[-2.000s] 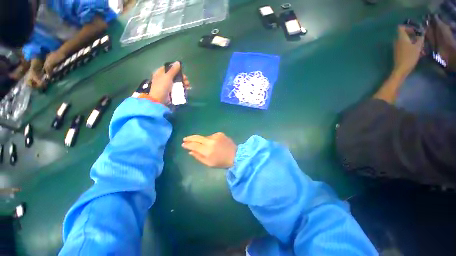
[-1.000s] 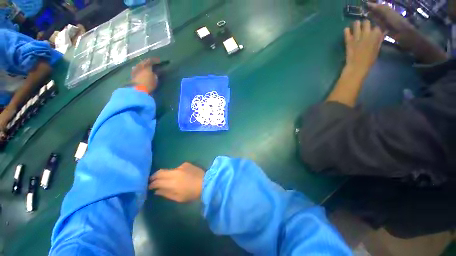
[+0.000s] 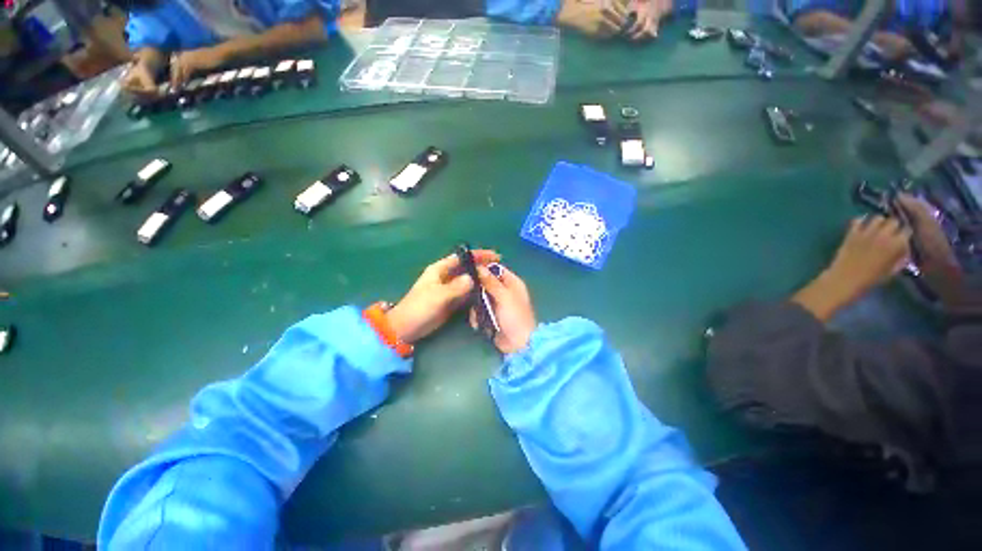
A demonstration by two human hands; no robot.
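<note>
A black mobile phone stands on edge between my two hands, low over the middle of the table. My left hand, with an orange wristband, grips it from the left. My right hand closes around its lower right side; a small white ring shows at the fingertips of this hand. The blue tray with a heap of white rings lies ahead and to the right of my hands.
Several black phones with pale patches, one nearest, lie ahead and left. Two phones, one beside a loose ring, lie behind the blue tray. A clear compartment tray is at the far side. A dark-sleeved person's hands work at the right.
My left hand has come back from the far left with a phone and now meets my right hand. The view has shifted, so the blue tray appears farther right.
</note>
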